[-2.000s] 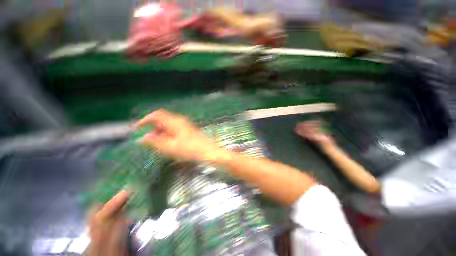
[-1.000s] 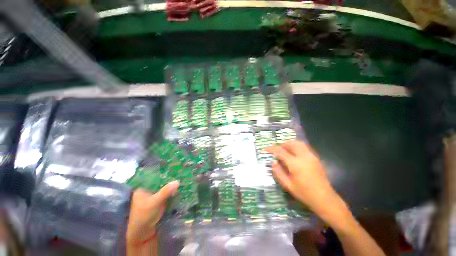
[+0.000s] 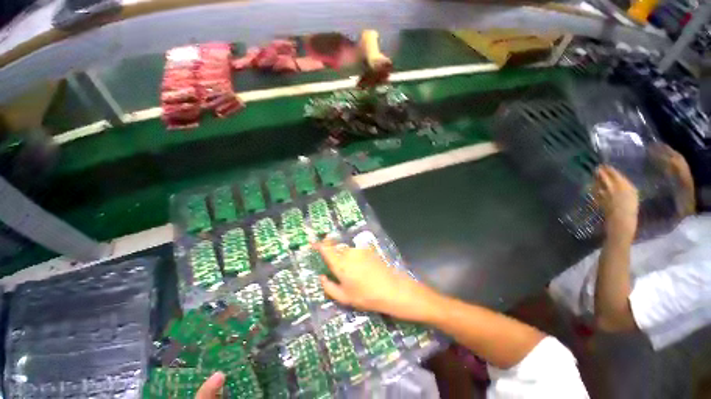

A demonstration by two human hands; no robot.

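Note:
A clear blister tray (image 3: 181, 253) lies tilted in front of me, its pockets filled with rows of green circuit boards (image 3: 269, 238). My right hand (image 3: 362, 280) is over the middle of the tray, fingertips at the boards; whether it grips one I cannot tell. My left hand (image 3: 212, 386) is mostly cut off by the bottom edge; only its thumb shows, against a fanned handful of green boards (image 3: 210, 339) over the tray's lower left.
Stacked empty trays (image 3: 78, 331) lie left. A heap of loose boards (image 3: 362, 109) is on the green belt (image 3: 265, 140) beyond the tray. Red bundles (image 3: 195, 82) and a hand are at the far side. At right a neighbour's hands (image 3: 620, 195) hold a clear tray near dark trays.
The view has swung right and up, so the tray appears tilted and the neighbour shows at right. My right hand has moved from the tray's right side to its middle. My left hand is lower in view.

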